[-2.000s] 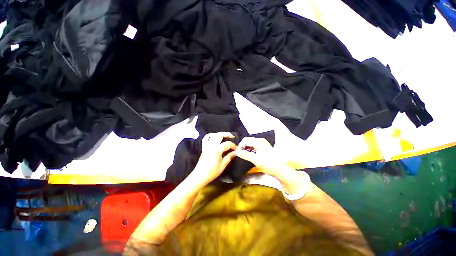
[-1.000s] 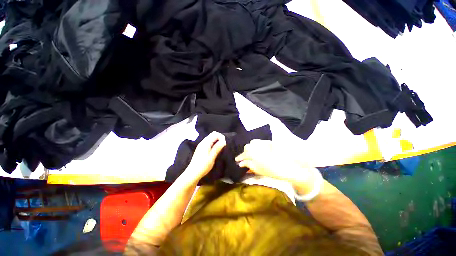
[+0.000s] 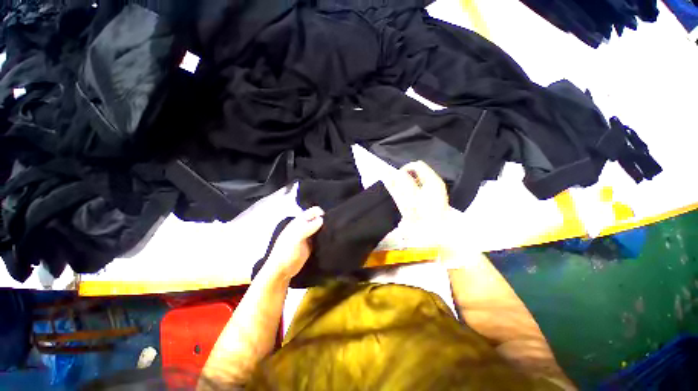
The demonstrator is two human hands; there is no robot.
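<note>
A black garment [image 3: 348,237] has its narrow end drawn toward me at the table's front edge, with a straight-edged flat panel spread between my hands. My left hand [image 3: 295,240] grips its left side, thumb on top. My right hand [image 3: 419,200] is at the panel's upper right edge and appears to hold it; bright glare blurs the fingers. A small dark, reddish thing, possibly thread snips [image 3: 415,178], shows at the right fingers; its tips cannot be made out.
A large black garment heap [image 3: 252,99] covers the left and far side of the white table [image 3: 505,221], its ends spreading right. Dark layers [image 3: 589,17] lie at upper right. A red stool [image 3: 195,340] stands below the yellow-taped front edge. A blue crate [image 3: 658,370] is at lower right.
My right hand has moved up and right to the cloth's edge, and my left hand slightly down and left. The cloth between them has turned and spread flat. The view has shifted slightly.
</note>
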